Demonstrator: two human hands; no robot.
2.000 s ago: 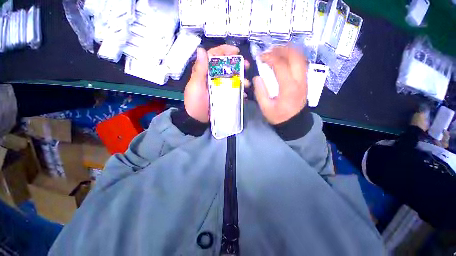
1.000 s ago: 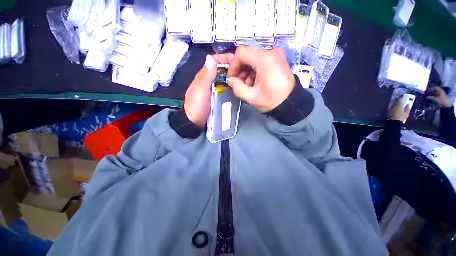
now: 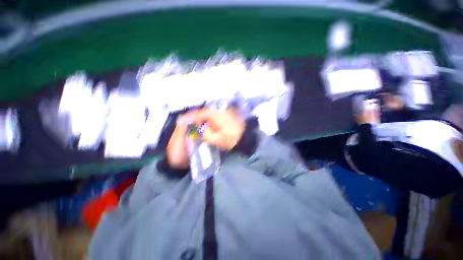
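Note:
The frame is blurred. An open housing [image 3: 204, 161] with a white rim hangs lengthwise in front of my jacket, its green and yellow end up between my hands. My left hand [image 3: 177, 144] is closed around its left side near the top. My right hand [image 3: 226, 129] is over its upper right part, fingers curled at the green and yellow end. Whether the right fingers pinch anything is hidden by blur. A row of open housings [image 3: 213, 84] lies on the black bench strip behind my hands.
White shells [image 3: 127, 122] lie left of the row. The green conveyor belt [image 3: 203, 38] runs behind the bench strip [image 3: 310, 109]. Bagged units [image 3: 351, 80] lie at right, near a coworker's hand [image 3: 369, 114] and dark sleeve. A red stool [image 3: 100, 207] stands at lower left.
The view has tilted up, showing more conveyor. My right hand has come from beside the housing to its green end. The housing stays in my left hand.

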